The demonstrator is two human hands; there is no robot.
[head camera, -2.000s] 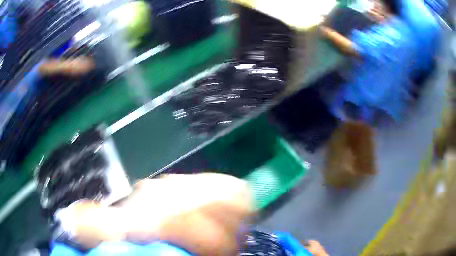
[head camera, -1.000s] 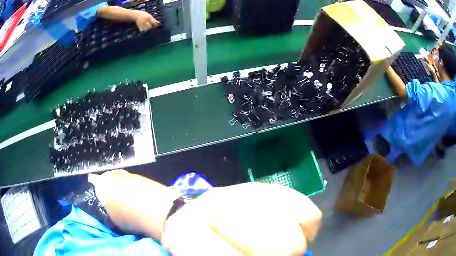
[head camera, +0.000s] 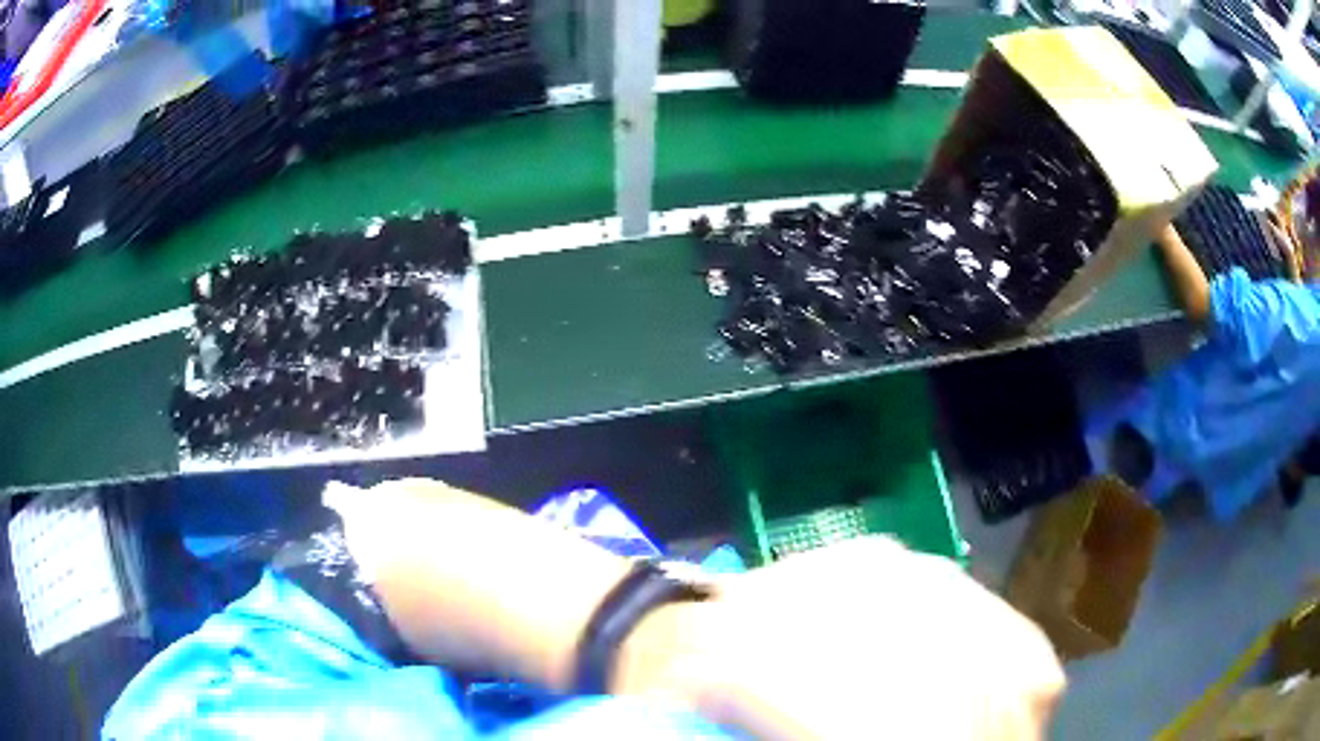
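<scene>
Black binder clips with silver handles (head camera: 311, 326) lie in three dense bands on a white board (head camera: 460, 391) on the dark green bench, at left. A heap of loose clips (head camera: 854, 290) spills from a tipped cardboard carton (head camera: 1144, 123) at right. A bare arm with a black wristband crosses the lower middle, overexposed; it looks like my right arm reaching left. My right hand (head camera: 434, 543) is below the board's front edge, with its fingertips near a blue sleeve; its finger state and contents are unclear. My left hand cannot be made out.
A white metal post (head camera: 634, 130) stands at the green belt (head camera: 557, 174) behind the bench. Black trays (head camera: 413, 73) lie across the belt. A green crate (head camera: 847, 449) and an open brown box (head camera: 1093, 565) are below the bench. A person in blue (head camera: 1230, 377) is at right.
The blurred view has steadied, and the bench and clips now appear slightly farther right than a second ago. My right hand and wristband also show farther right. The hand over the far trays is gone.
</scene>
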